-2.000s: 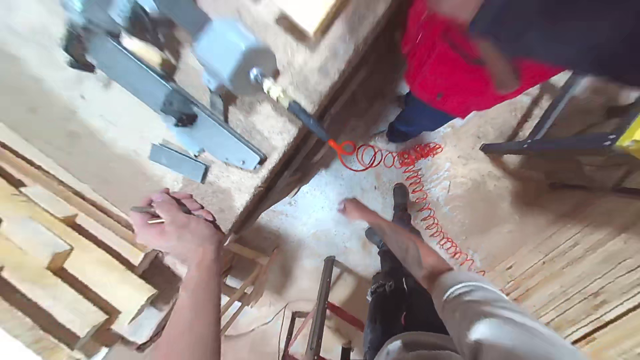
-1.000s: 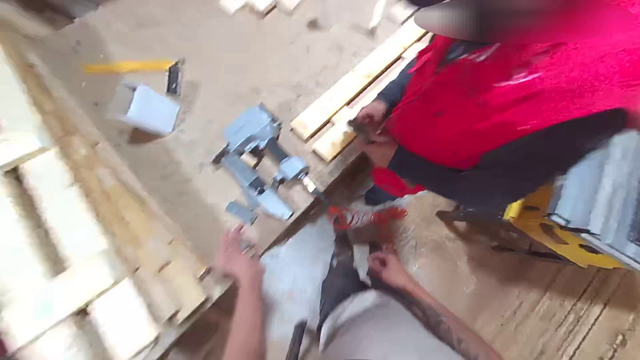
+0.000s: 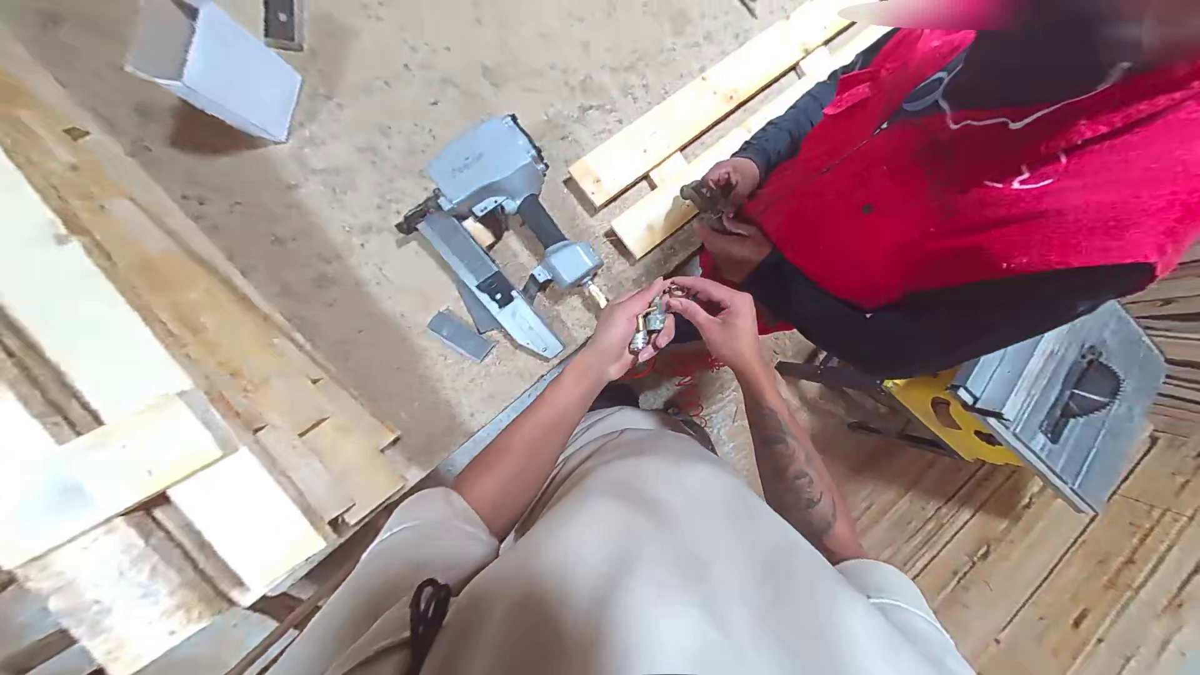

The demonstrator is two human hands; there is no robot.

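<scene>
Together in front of my chest, my left hand [image 3: 623,328] and my right hand [image 3: 722,314] hold small metal air-hose fittings [image 3: 649,328], brass and silver in colour. The left palm carries most of them, while the right fingertips pinch a piece at its upper edge. Just beyond, a grey pneumatic nailer [image 3: 492,169] lies on its side on the worktable [image 3: 375,309], its brass-coloured air inlet pointing towards my hands. A small grey block [image 3: 460,336] is beside its magazine. Part of a red coiled air hose [image 3: 689,389] shows below my hands.
A co-worker in a red vest [image 3: 900,187] stands at the right, holding a dark object [image 3: 708,199]. Nearby are joined wooden boards [image 3: 712,103], an open white box [image 3: 239,80] and stacked timber [image 3: 187,281]. A table saw [image 3: 1059,403] with an exposed blade stands at the lower right.
My hands have come together from apart, around the fittings. The view has shifted. The nailer stays on the table, and the co-worker remains at the right.
</scene>
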